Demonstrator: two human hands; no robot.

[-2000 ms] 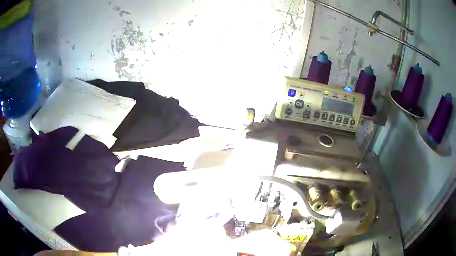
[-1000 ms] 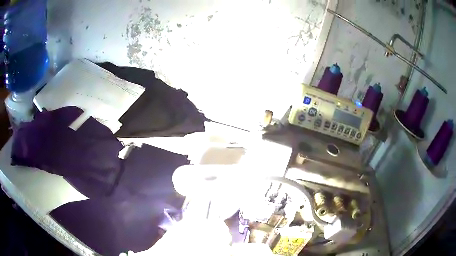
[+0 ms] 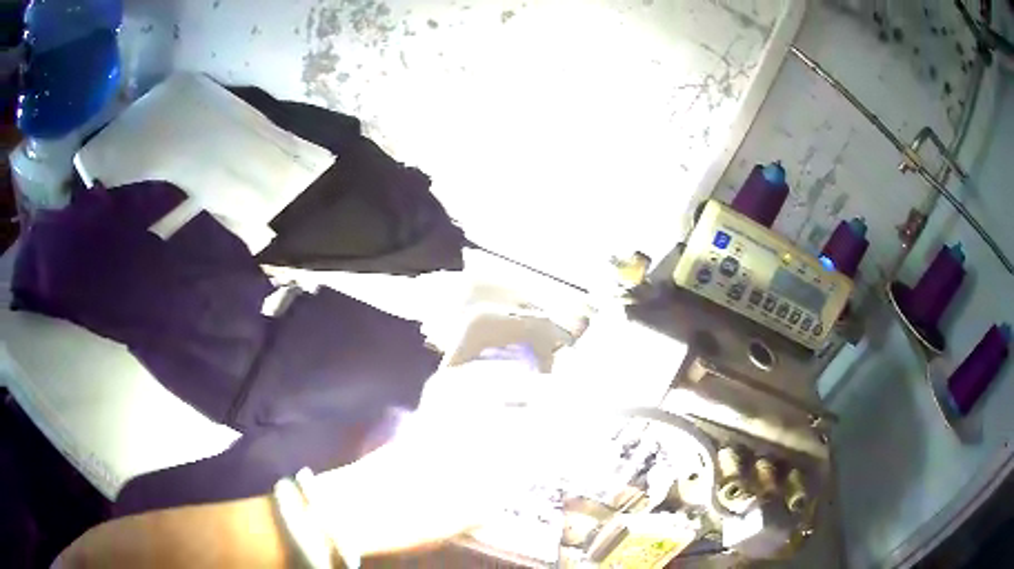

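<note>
Dark purple fabric panels (image 3: 345,361) lie at the left of the white table, reaching towards the lamp glare. The overlock machine (image 3: 728,389) stands at the right, its needle area washed out by the glare. A bare forearm with a pale bracelet, seemingly my left, comes in from the bottom left; my left hand (image 3: 428,489) is bleached out in the glare beside the machine. Its fingers and anything under them cannot be made out. My right hand cannot be picked out.
A white sheet (image 3: 211,156) lies on black cut pieces (image 3: 373,211) at the back left, beside a blue water bottle (image 3: 69,67). The control panel (image 3: 765,276) sits on the machine. Several purple thread cones (image 3: 936,287) and metal rods (image 3: 878,128) are at the right.
The forearm with the bracelet has come further into view, towards the machine. The lower purple panel has shifted and shows less at the table's front. The view has tilted and moved.
</note>
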